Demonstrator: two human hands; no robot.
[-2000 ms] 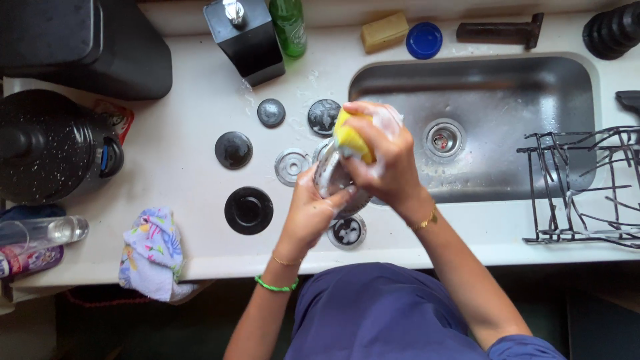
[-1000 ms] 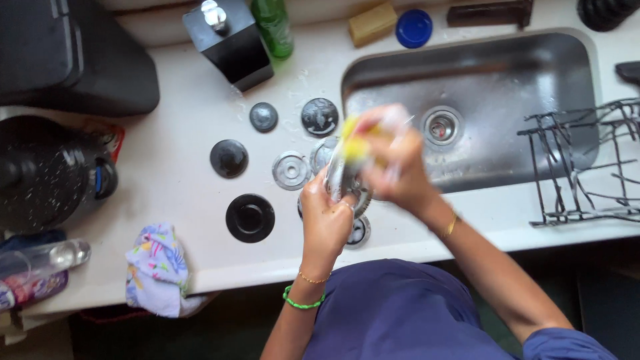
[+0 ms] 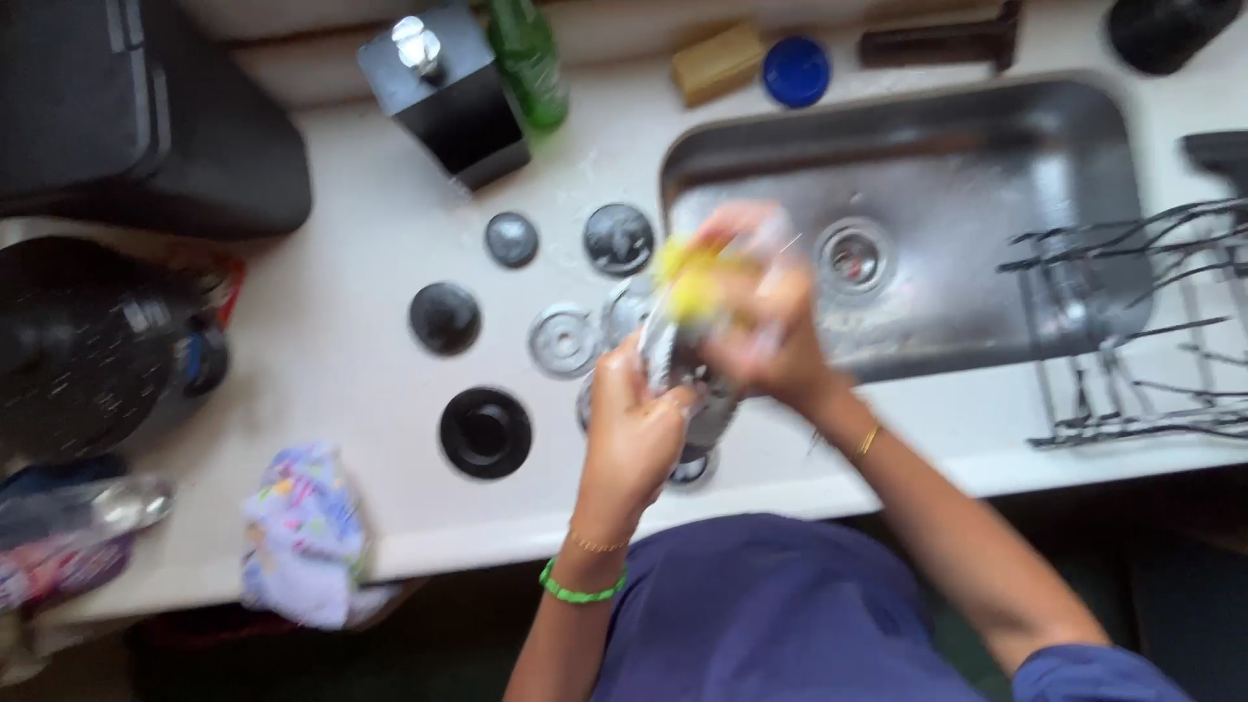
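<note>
My left hand (image 3: 639,419) grips a round metal piece (image 3: 663,356) by its lower edge, above the counter at the sink's left rim. My right hand (image 3: 775,322), blurred and covered in suds, presses a yellow sponge (image 3: 694,278) to that piece. Around them on the counter lie black round burner caps (image 3: 486,433) and metal burner rings (image 3: 565,339); some parts are partly hidden under my hands. A black cap with suds (image 3: 619,240) lies just left of the sink.
The steel sink (image 3: 936,331) is at the right, with a black wire rack (image 3: 1048,351) over its right side. A black dispenser (image 3: 458,117), a green bottle (image 3: 531,68), a sponge block (image 3: 719,63) and a blue lid (image 3: 797,72) stand behind. A patterned cloth (image 3: 302,536) hangs over the front edge.
The sponge in my right hand has shifted against the metal piece and is now blurred. My left hand still holds the piece, which is turned more edge-on than two seconds ago.
</note>
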